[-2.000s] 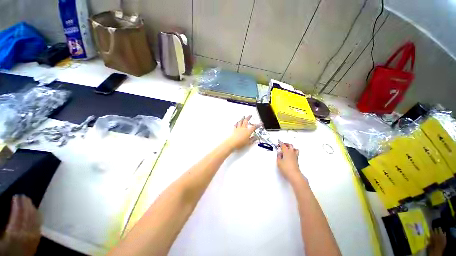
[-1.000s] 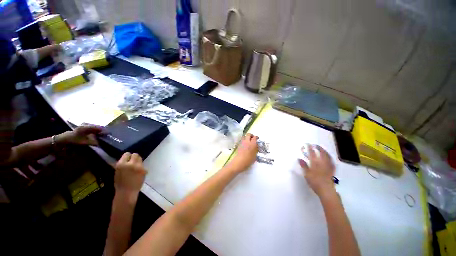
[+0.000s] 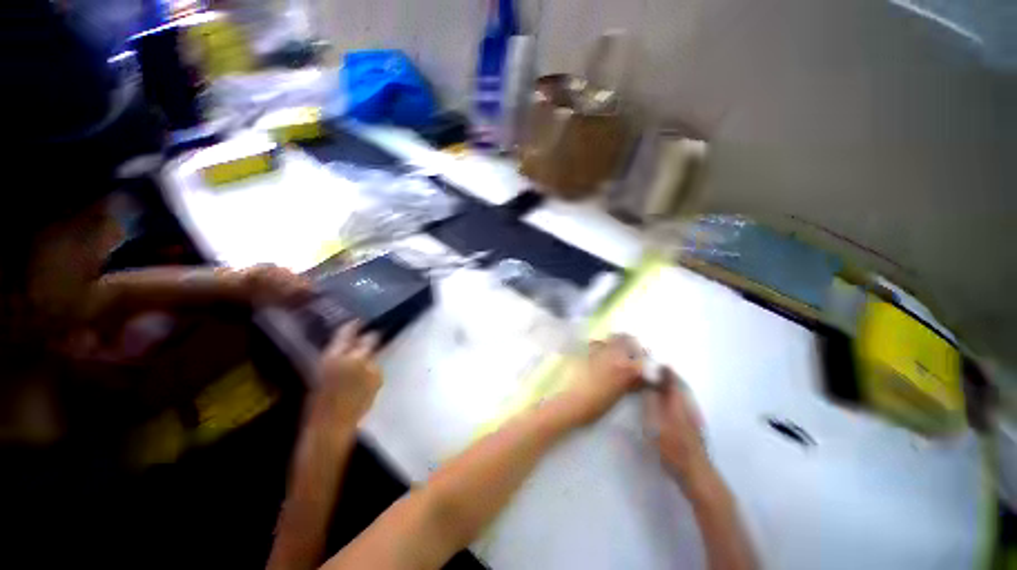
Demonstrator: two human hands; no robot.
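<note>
The frame is blurred. My left hand (image 3: 611, 373) and my right hand (image 3: 674, 421) meet over the white table (image 3: 736, 490), near its yellow-taped left edge. A small whitish thing (image 3: 650, 370) shows between my fingertips; I cannot tell what it is or which hand grips it. A small black object (image 3: 791, 430) lies on the table to the right of my hands.
At left, another person's hands (image 3: 348, 373) hold a black box (image 3: 385, 292) on the adjoining bench. Crumpled clear plastic (image 3: 407, 212) lies behind it. A yellow stack (image 3: 909, 362) stands at back right, beside a grey-blue flat item (image 3: 769, 262). A brown bag (image 3: 569, 134) stands by the wall.
The view has turned left. My right hand has moved left to meet my left hand. The small silvery parts seen beside my left hand no longer show on the table.
</note>
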